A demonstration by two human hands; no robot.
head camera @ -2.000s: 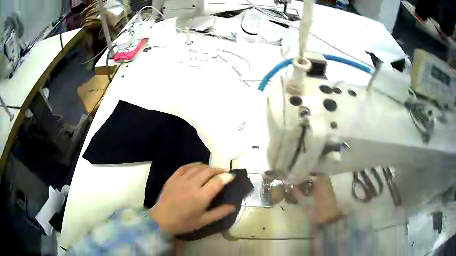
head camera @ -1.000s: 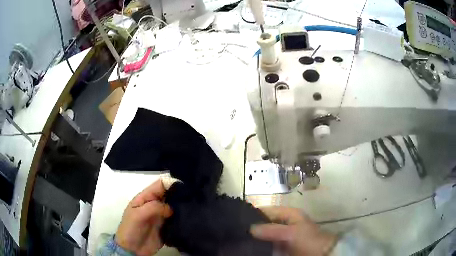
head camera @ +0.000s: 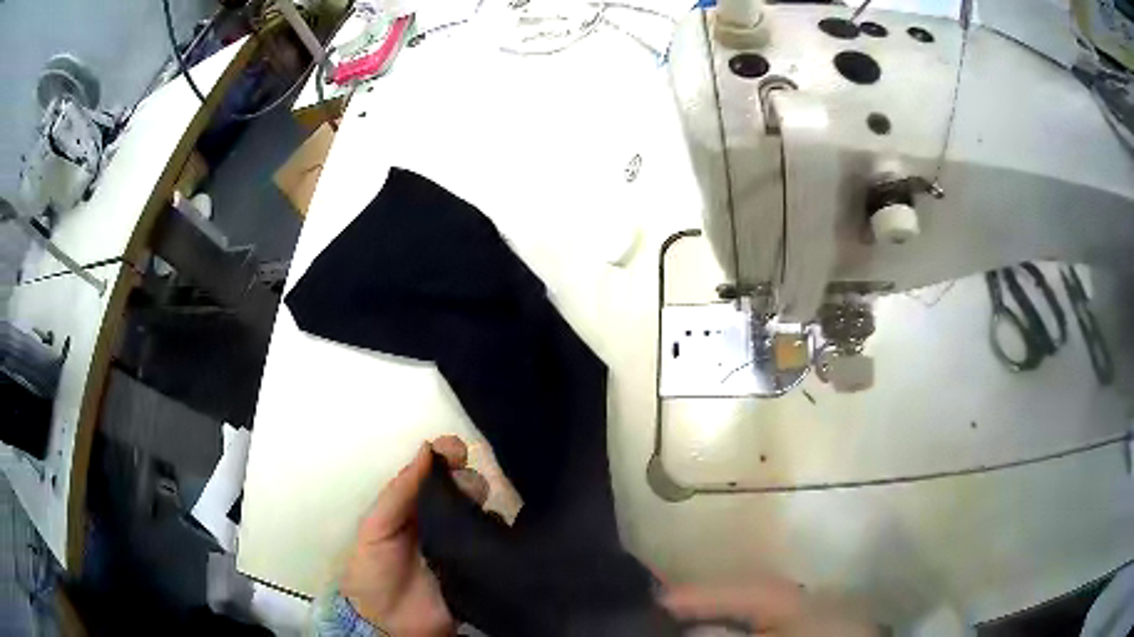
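Note:
A black garment piece (head camera: pixel 429 280) lies on the white table left of the sewing machine head (head camera: pixel 796 162). Its near end is lifted towards the front edge. My left hand (head camera: pixel 404 548) grips the raised cloth at its left edge, with finger and thumb on it. My right hand (head camera: pixel 759 604), blurred at the bottom of the picture, is at the right edge of the cloth with the fingers on it. The shiny needle plate (head camera: pixel 703 355) and presser foot (head camera: pixel 792 352) show with no cloth under them.
Scissors (head camera: pixel 1022 321) and slim dark snips (head camera: pixel 1086 326) lie right of the needle. A pink item (head camera: pixel 369 52) is at the table's far left corner. Another white table (head camera: pixel 149 137) with a wooden edge stands at the left, across a grey floor gap. White paper (head camera: pixel 224 488) shows below the table edge.
The left hand has left the cloth near the needle and now holds its near end up. The cloth has come away from the needle plate towards the front. The view has shifted.

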